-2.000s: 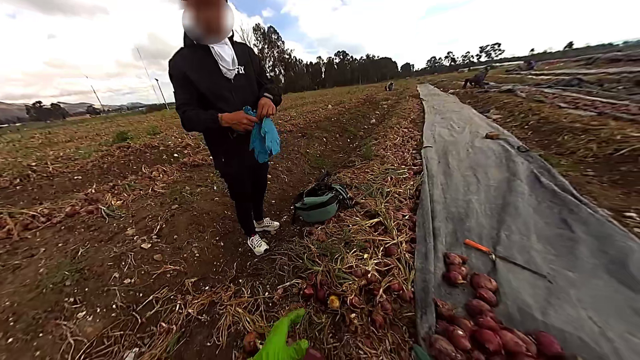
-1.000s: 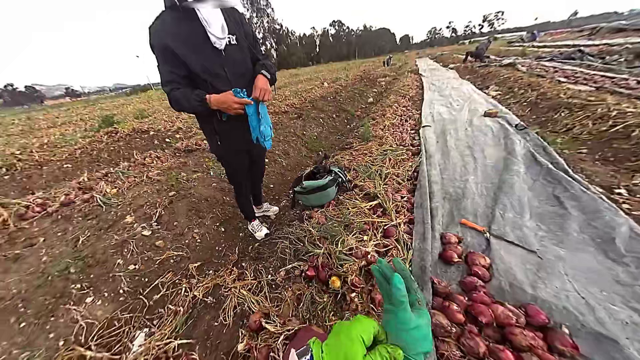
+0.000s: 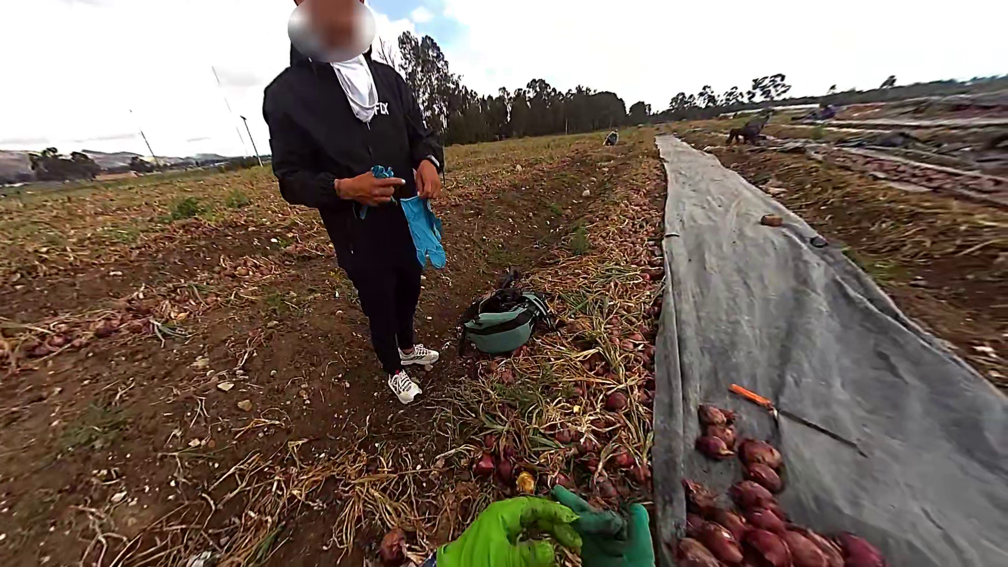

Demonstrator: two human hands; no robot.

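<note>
My left hand (image 3: 512,534), in a bright green glove, is at the bottom edge with its fingers curled and apart. Touching or just beside it is my right hand (image 3: 610,531), in a darker green glove, fingers bent; nothing shows in either hand. Red onions (image 3: 764,512) lie to the right on a long grey cloth (image 3: 787,315). Beyond them on the cloth rests a knife (image 3: 795,421) with an orange handle and a thin dark blade. Onions with dry leaves (image 3: 583,394) cover the row left of the cloth.
A person in dark clothes (image 3: 354,157) stands ahead on the left, holding blue gloves (image 3: 425,230). By their feet sits a green and black bag (image 3: 500,327). A brown object (image 3: 772,220) lies farther up the cloth. Other people (image 3: 748,130) are in the distance.
My right hand, raised with fingers extended a second ago, is now lower and bent beside the left. The standing person's blue gloves have come apart, one hanging from a hand.
</note>
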